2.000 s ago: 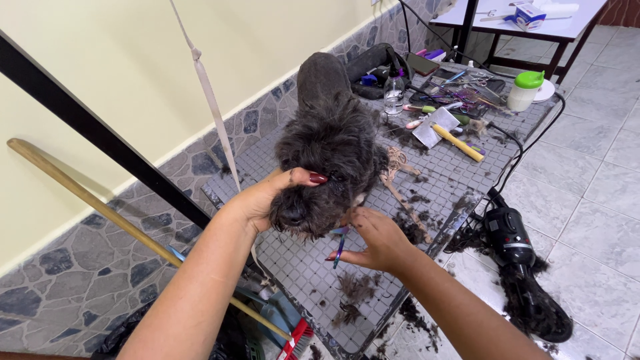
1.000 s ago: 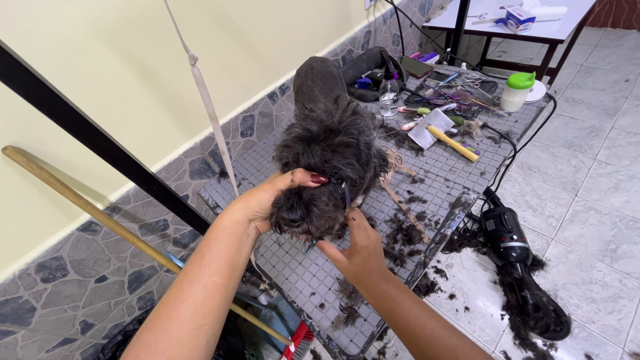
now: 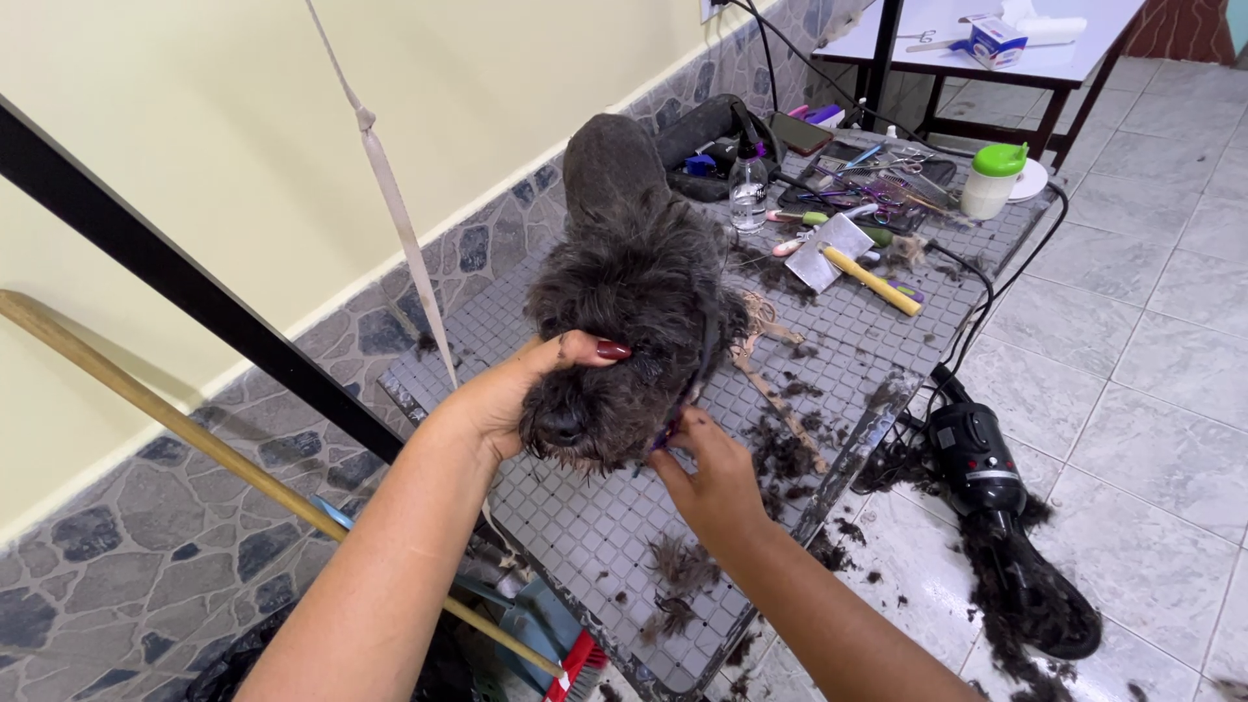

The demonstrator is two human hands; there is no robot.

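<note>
A dark curly-coated dog (image 3: 624,292) stands on the grey grooming table (image 3: 546,526), its head toward me and its back clipped short. My left hand (image 3: 526,380) holds the dog's muzzle from the left, thumb with dark red nail across it below the eyes. At the right side of the dog's jaw, my right hand (image 3: 702,468) grips purple grooming scissors (image 3: 666,435); their blades point up along the cheek and are partly lost against the dark fur. Clumps of cut hair (image 3: 682,570) lie on the table.
Behind the dog stand a spray bottle (image 3: 748,195), a slicker brush (image 3: 848,258), a tray of scissors and combs (image 3: 887,180) and a green-lidded container (image 3: 993,180). A black dryer (image 3: 980,468) lies on the floor at right. A black post (image 3: 195,283) and a wooden handle (image 3: 175,419) cross the left side.
My right hand has moved about the dog's jaw; the scissors, pointing down below the chin two seconds ago, now lie up along the cheek. My left hand stays on the muzzle.
</note>
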